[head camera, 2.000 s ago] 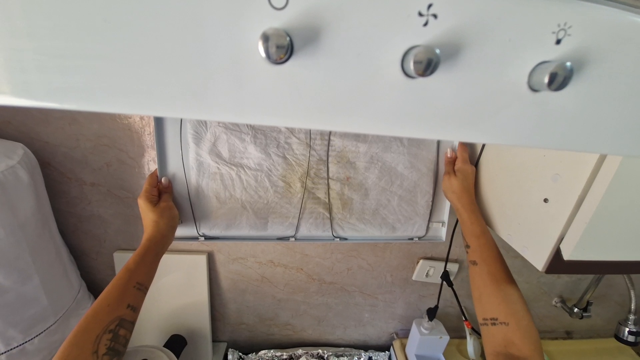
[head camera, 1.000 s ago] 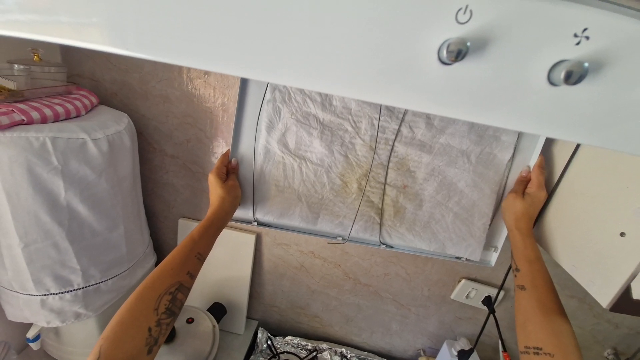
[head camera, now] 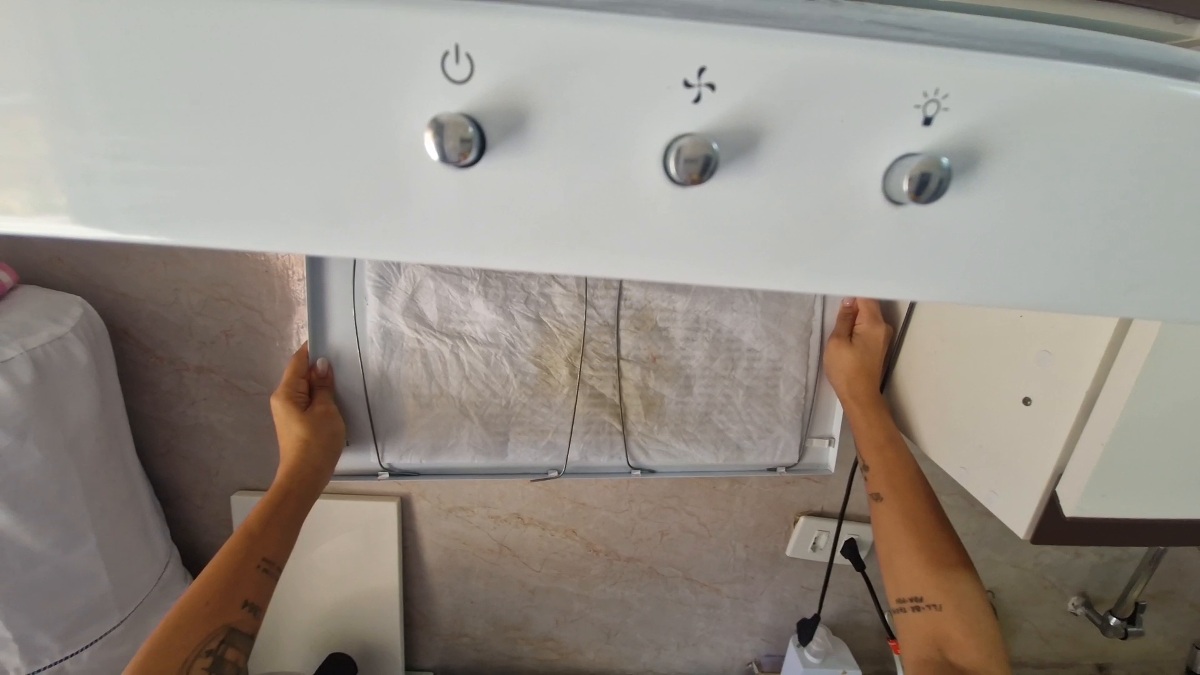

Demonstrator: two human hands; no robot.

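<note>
A white range hood front point(head camera: 581, 225) with several chrome knobs spans the top of the head view. Below it shows a white metal panel point(head camera: 326, 394) that carries a wrinkled, yellow-stained white filter sheet point(head camera: 469, 375) behind thin wire retainers point(head camera: 574, 394). My left hand point(head camera: 307, 408) grips the panel's left edge, thumb on the near side. At the right edge, my right hand point(head camera: 858, 352) holds the panel, its fingertips close under the hood's lower rim. The panel's upper edge is hidden behind the hood front.
A white cloth cover point(head camera: 75, 469) stands at the left, beside a pale board point(head camera: 328, 581) against the marbled wall. White cabinet point(head camera: 994, 403) hangs at the right, near a black cable point(head camera: 837, 525), a wall socket point(head camera: 808, 538) and a metal tap point(head camera: 1120, 609).
The view has shifted back and forth. Both hands keep hold of the panel's sides; no grip has plainly changed.
</note>
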